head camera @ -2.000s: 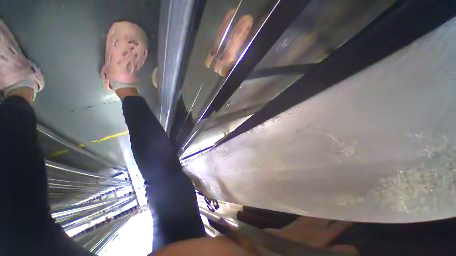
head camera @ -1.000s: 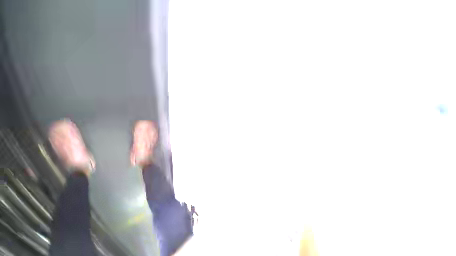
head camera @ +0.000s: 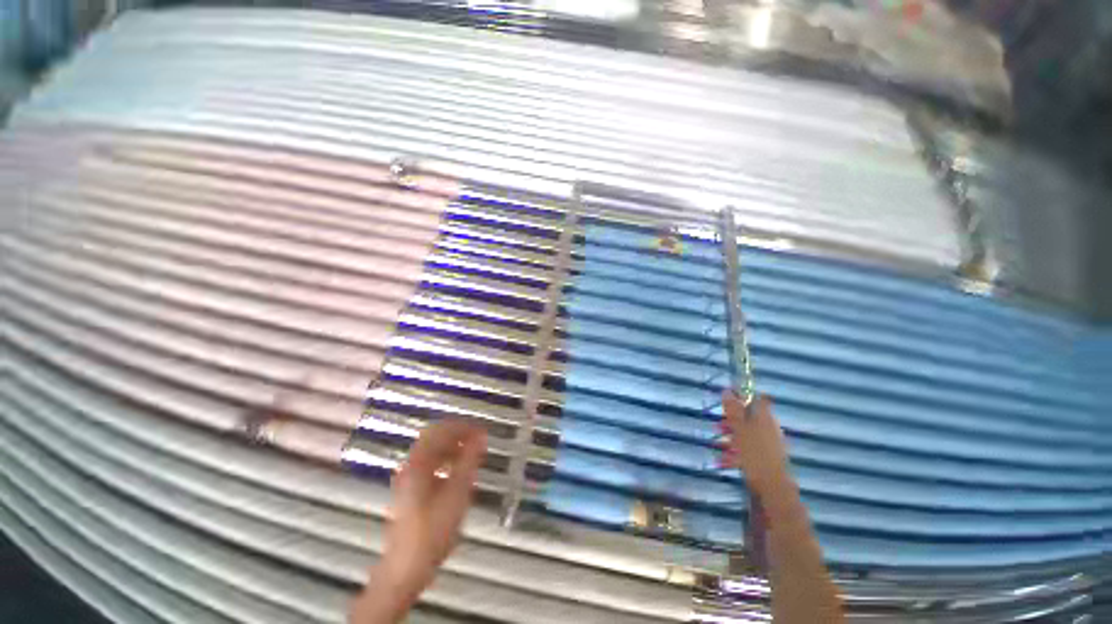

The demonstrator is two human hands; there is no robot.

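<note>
A rectangular metal frame lies over the bed, one thin bar near the left edge of the blue sheet and the other across the blue. My right hand is closed around that right bar. My left hand is over the exposed metal bars, left of the frame's left bar, with its fingers partly curled and apart. It appears empty. The hands and frame are slightly blurred.
A ribbed pink sheet lies left of the exposed bars. A ribbed white sheet runs along the far side. Small fittings show near the sheet edges. A dark, blurred shape is at the upper right.
The view has swung from my legs, the floor and a glaring white area to the bed. The coloured sheets, the frame and both hands are now in view.
</note>
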